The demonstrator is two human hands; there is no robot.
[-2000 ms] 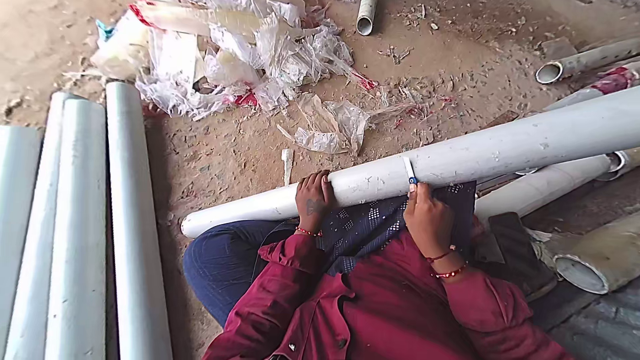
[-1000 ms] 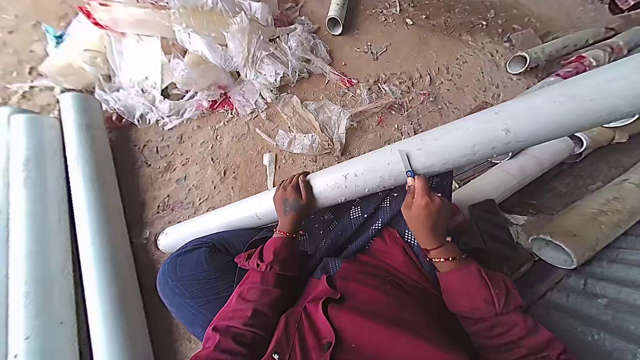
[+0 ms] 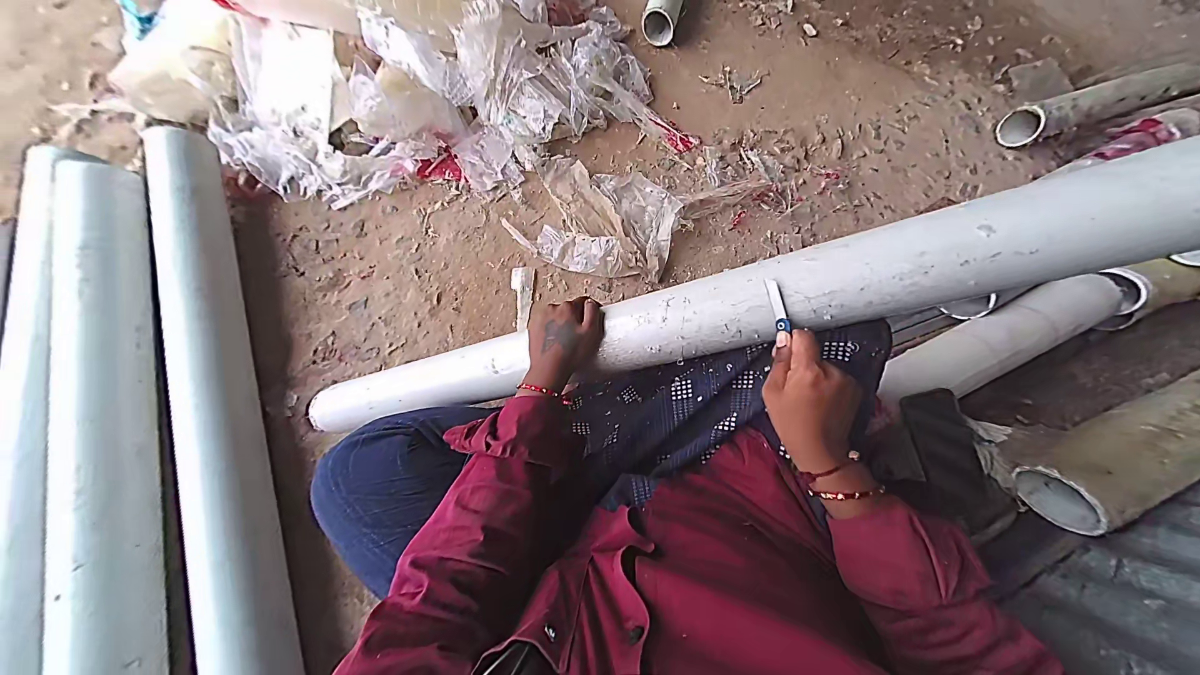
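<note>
A long white plastic pipe point(image 3: 872, 265) lies slantwise across my lap over a dark blue patterned cloth point(image 3: 684, 398). My left hand point(image 3: 562, 337) is wrapped around it near its lower left end. My right hand point(image 3: 811, 389) grips the blue handle of a small knife point(image 3: 776, 302), whose pale blade lies against the pipe's near side. Scuffs and small marks show on the pipe's surface around the blade. The palm side of my left hand is hidden.
Several white pipes point(image 3: 220, 394) lie at the left. Torn plastic wrapping point(image 3: 487, 84) is heaped on the dirt floor beyond, with a smaller piece point(image 3: 609, 220) closer. More pipes, one a dirty wide one point(image 3: 1125, 459), lie at the right beside a corrugated sheet point(image 3: 1116, 591).
The blade rests at a different slant on the pipe than one second ago. My left hand still holds the pipe near the same place.
</note>
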